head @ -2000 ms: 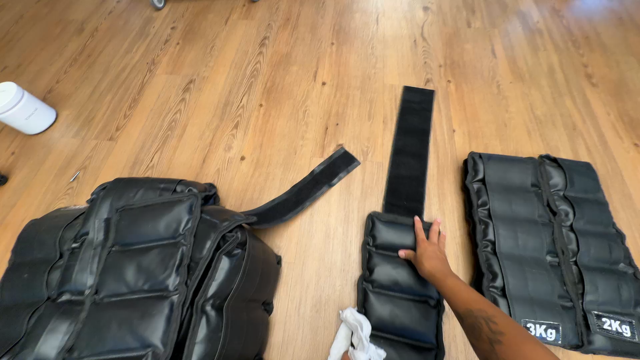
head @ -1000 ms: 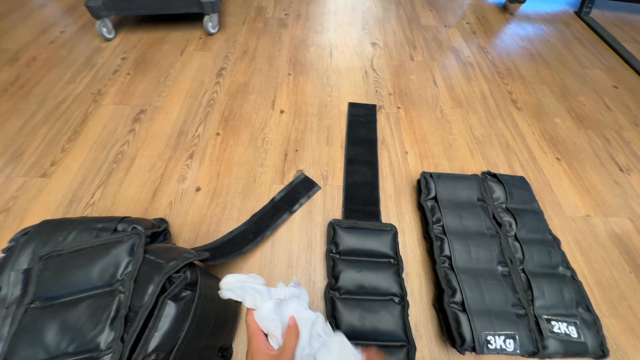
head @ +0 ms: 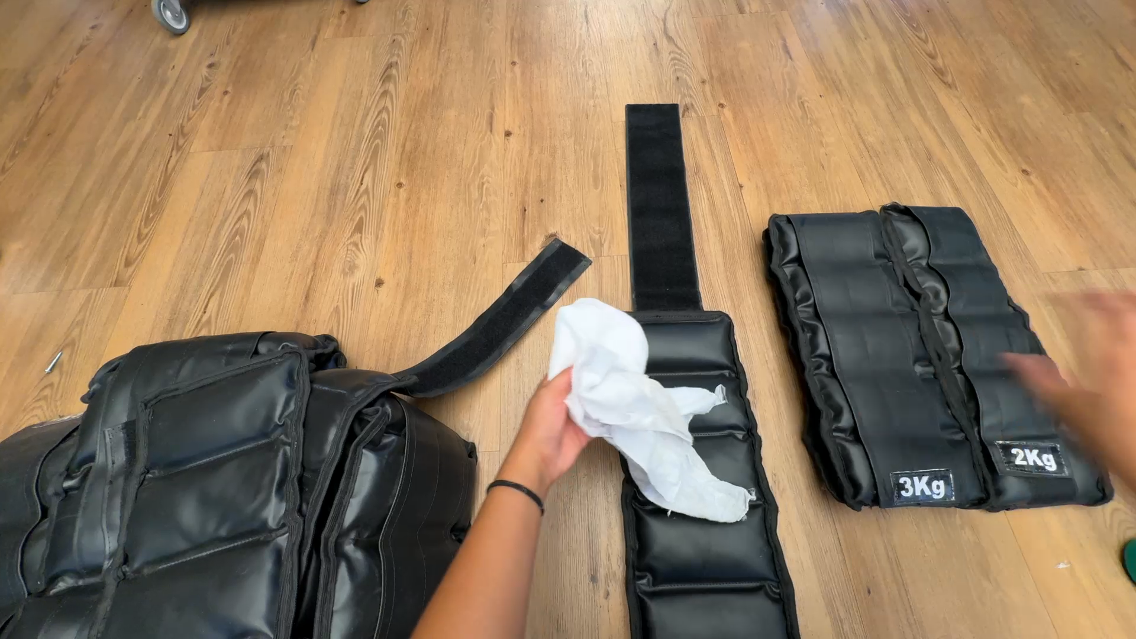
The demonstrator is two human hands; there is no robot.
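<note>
My left hand (head: 552, 430) grips a crumpled white cloth (head: 635, 417) above a black padded ankle weight (head: 701, 550) laid flat on the wood floor. The weight's hook-and-loop strap (head: 661, 209) stretches straight away from me. My right hand (head: 1083, 382), blurred by motion, is over the right edge of two folded weights, its fingers apart and nothing seen in it. Of these two, one (head: 852, 355) bears a 3Kg patch and the other (head: 976, 328) a 2Kg patch; they lie side by side.
A pile of folded black padded weights (head: 213, 479) fills the lower left, with a loose strap (head: 497, 324) reaching up and right. A caster wheel (head: 170, 14) stands at the top left. A small metal piece (head: 54, 362) lies on the floor, and a green object (head: 1129, 561) shows at the right edge.
The white cloth, low between the pile and the flat weight a second ago, is now raised over the flat weight. My right hand has moved right, to the folded weights.
</note>
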